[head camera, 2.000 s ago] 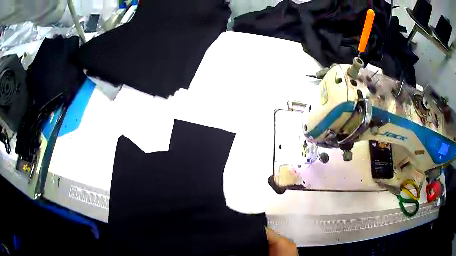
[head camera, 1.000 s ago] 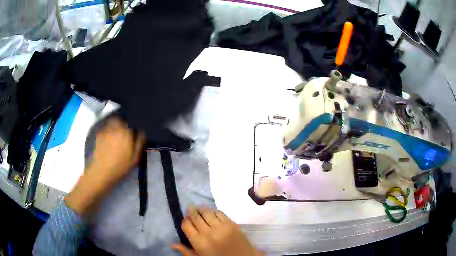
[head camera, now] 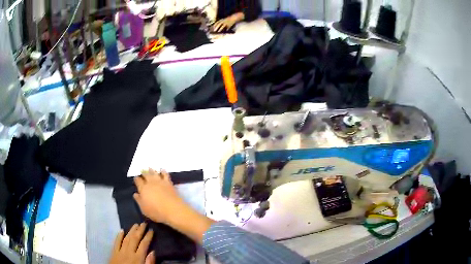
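Note:
A pale grey-blue interlining-backed panel [head camera: 100, 221] lies on the table left of the sewing machine. A dark cloth piece [head camera: 173, 243] lies on it, and a narrow dark band [head camera: 188, 176] extends right from near my fingers. My right hand [head camera: 160, 198] rests on the dark cloth, its striped sleeve crossing from the lower right. My left hand [head camera: 133, 246] lies on the cloth just below, cut off by the bottom edge. Both hands have fingers apart, with no clear grip. My right hand and forearm hide part of the dark piece.
The white sewing machine [head camera: 315, 170] stands at right, with a phone [head camera: 331, 197] and thread scissors [head camera: 382, 219] before it. An orange-handled tool [head camera: 229, 80] stands behind its head. Dark panels [head camera: 111, 124] lie at left, dark cloth [head camera: 279, 72] behind. Another person's hand [head camera: 228, 22] shows beyond.
The view has turned right and up. My right hand has moved up the panel; my left hand has come down near the bottom edge. The dark piece now lies across the pale backing.

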